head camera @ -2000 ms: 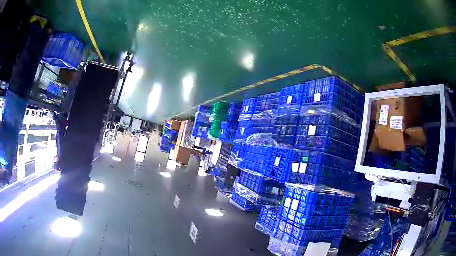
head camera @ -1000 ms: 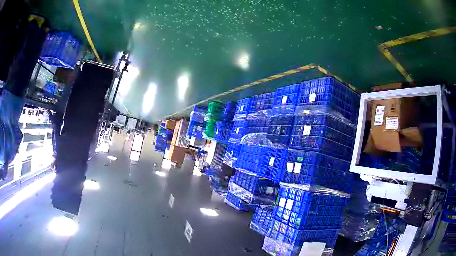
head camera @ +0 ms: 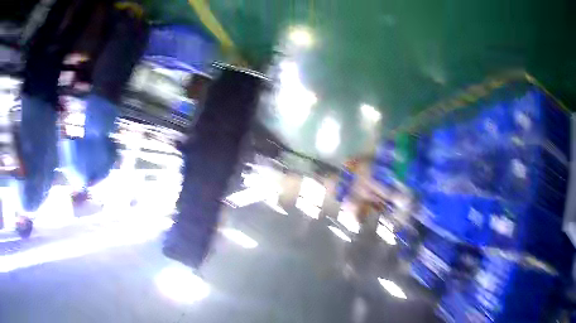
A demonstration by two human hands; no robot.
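Neither of my hands is in the picture. The frame is strongly blurred and appears upside down, with the green floor (head camera: pixel 436 38) at the top. Tall stacks of blue crates (head camera: pixel 470 183) with small white labels stand at the right. A green crate (head camera: pixel 403 154) shows at the far end of the stacks. A tall black block (head camera: pixel 218 158) stands left of the middle.
People in light-blue tops and dark trousers (head camera: pixel 101 135) are at the left by brightly lit white rails (head camera: pixel 148 170). A blue crate (head camera: pixel 180 45) is behind the black block. Yellow floor lines (head camera: pixel 211 24) run beside the block and along the stacks.
The view has swung, so the black block and the crate stacks sit further right. The white frame with the carton has left the picture, except perhaps a pale edge. People show more fully at left.
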